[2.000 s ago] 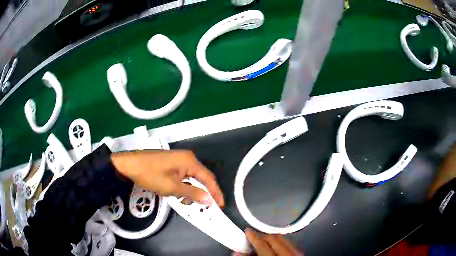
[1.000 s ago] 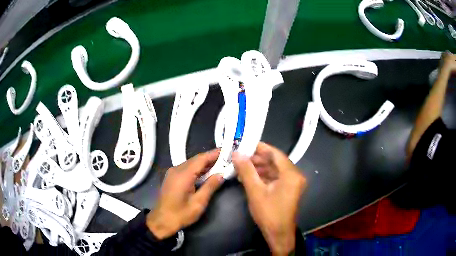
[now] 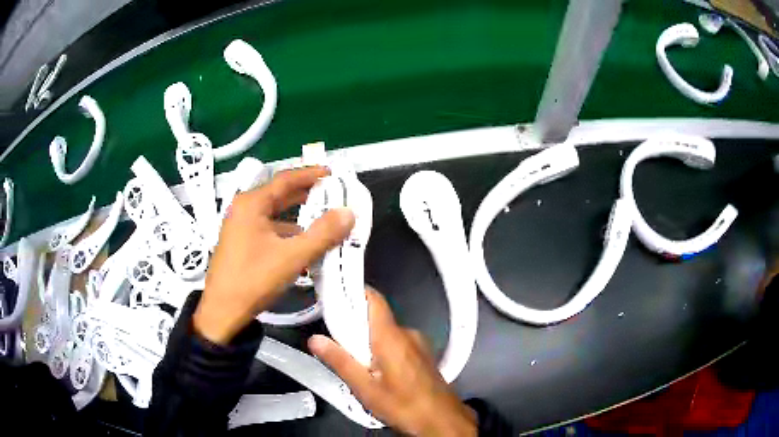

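Note:
A white curved neck fan arm is held upright between my two hands, with a thin seam line along its side and no blue showing. My left hand grips its wide round upper end, thumb across the front. My right hand grips its lower part from the right and below. The far side of the arm is hidden by my fingers. Another white arm with a round end lies just right of my hands. A white C-shaped body lies beyond it.
A pile of white cover shells lies at left. Another white C-shaped body, with a small blue detail, lies at right on the black worktop. Behind are the green conveyor with white C shapes, its pale rail and a grey post.
The blue battery seen between my hands is no longer visible; the held part is turned, seam facing me. My left hand has moved up to the round end. The view has shifted.

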